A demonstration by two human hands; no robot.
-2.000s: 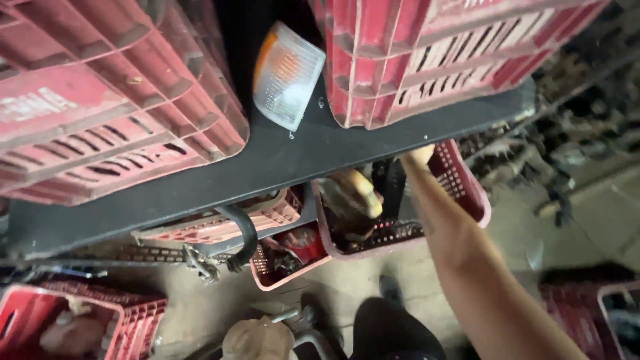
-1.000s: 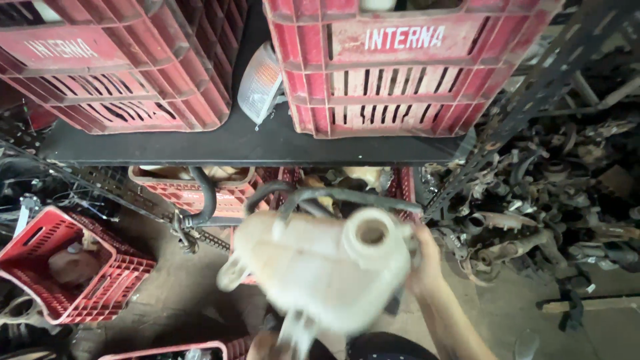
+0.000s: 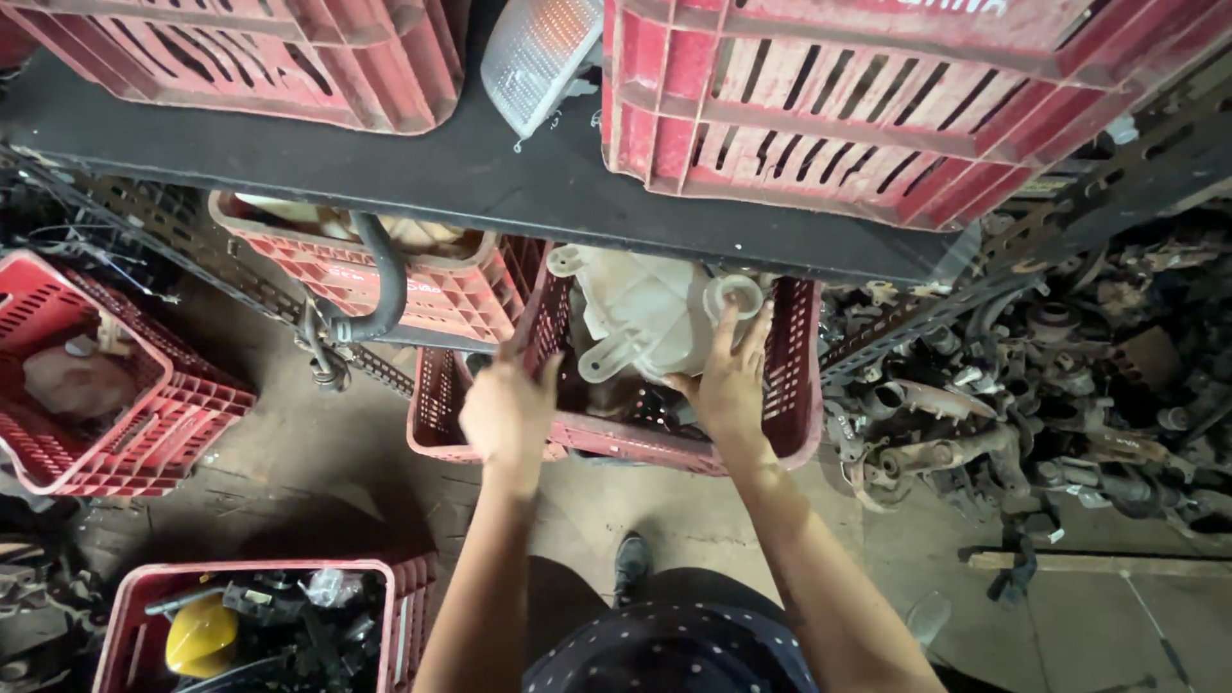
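Observation:
A translucent white plastic coolant reservoir (image 3: 645, 298) lies in a red perforated crate (image 3: 626, 438) on the lower shelf, partly under the black shelf board above. My right hand (image 3: 731, 385) rests on the reservoir's right end, fingertips at its round filler neck (image 3: 733, 296) and thumb near its lower edge. My left hand (image 3: 510, 404), slightly blurred, is at the crate's left front corner, its fingers apart and off the reservoir; whether it touches the rim I cannot tell. Darker parts under the reservoir are mostly hidden.
Above stands a black shelf board (image 3: 539, 188) with red crates and a turn-signal lamp (image 3: 539, 63). A black hose (image 3: 383, 279) hangs from a crate (image 3: 452, 289) at left. More crates (image 3: 255, 568) stand on the floor. Metal car parts (image 3: 962, 423) are piled at right.
The reservoir, held up in front of the shelf one second ago, now lies in the crate. My left hand has come into clear view beside it.

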